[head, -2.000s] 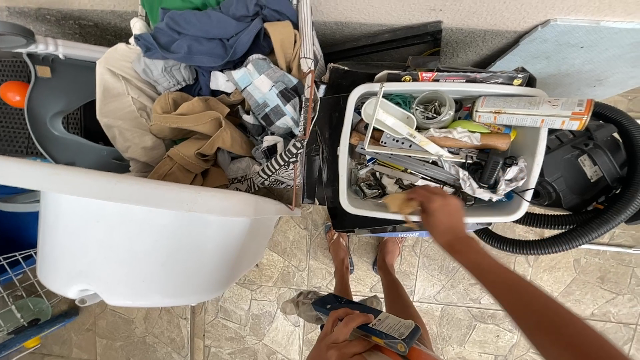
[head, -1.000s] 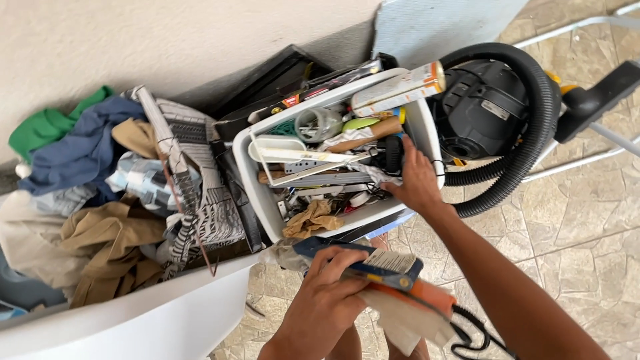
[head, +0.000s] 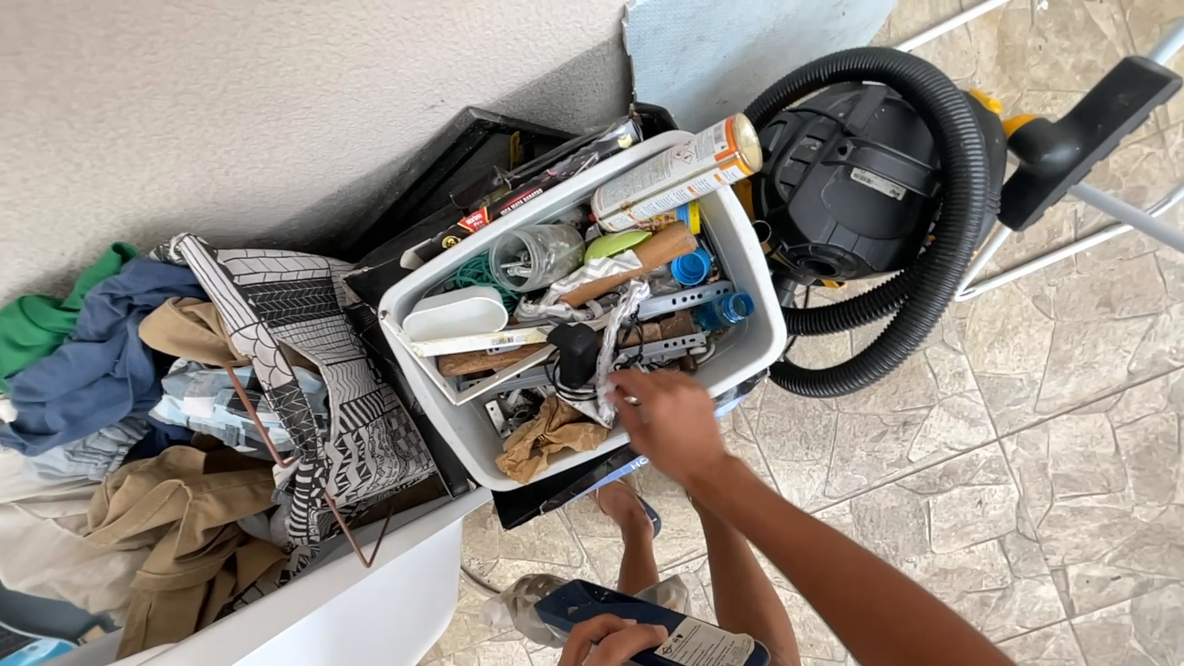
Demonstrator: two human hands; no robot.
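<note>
My right hand (head: 668, 424) reaches over the near wall of a white plastic bin (head: 775, 335), its fingertips on a crumpled silvery strip (head: 609, 370). Beside them lie a black plug adapter (head: 573, 353) and crumpled brown paper (head: 548, 438). The bin also holds a clear jar (head: 536, 257), a wooden handle (head: 668, 255), perforated metal rails, blue plastic bottle parts (head: 725, 311) and a spray can (head: 680, 171) resting across its far corner. At the bottom edge, my left hand (head: 610, 640) holds a dark blue box (head: 601, 606) with a printed label; its lower part is cut off.
A black vacuum cleaner (head: 851, 176) with a coiled hose (head: 967, 185) stands right of the bin. On the left, a patterned fabric basket (head: 370, 370) and clothes (head: 166, 518) adjoin a white tub (head: 370, 592). Behind is a wall (head: 305, 102). Feet stand on the stone-patterned floor (head: 925, 481).
The brown paper that was by my right hand two seconds ago lies in the bin. My right hand has moved from the bin's right end to the silvery strip. The view has shifted and turned.
</note>
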